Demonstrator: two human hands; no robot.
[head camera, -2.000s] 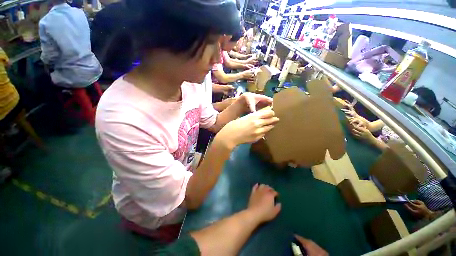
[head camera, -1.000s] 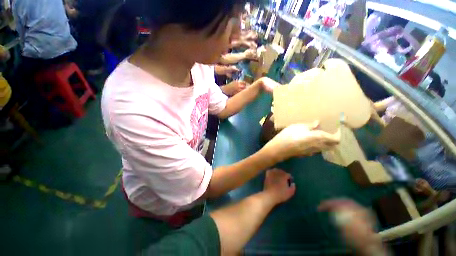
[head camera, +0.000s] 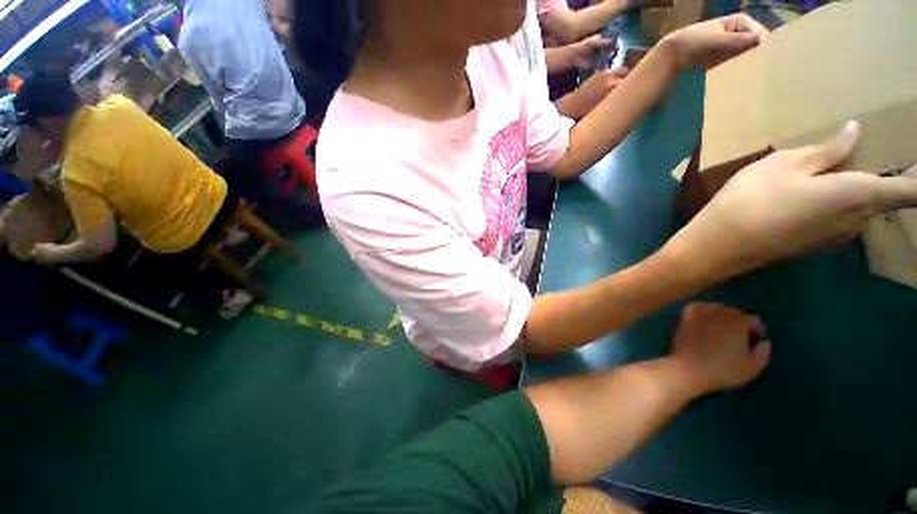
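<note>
My left hand (head camera: 719, 346) rests on the green bench top (head camera: 824, 402) at the lower right. My bare forearm comes out of a dark green sleeve. The fingers are curled; a small dark spot shows at their far side, and I cannot tell whether it is a held thing or a gap. My right hand is out of the picture. Beyond my left hand stands a brown cardboard carton (head camera: 784, 95), cut off by the right edge. A neighbour's hand (head camera: 794, 206) is spread in front of its near side.
The neighbour in a pink shirt (head camera: 432, 221) sits close beside the bench, one forearm reaching across just beyond my hand. Their other hand is behind the carton. More workers' arms show farther along. A person in yellow (head camera: 151, 181) and stools are at the left.
The view has swung left. My right hand, blurred at the lower right before, has left the picture. My left hand stays on the bench. The neighbour's raised cardboard now shows as a carton side.
</note>
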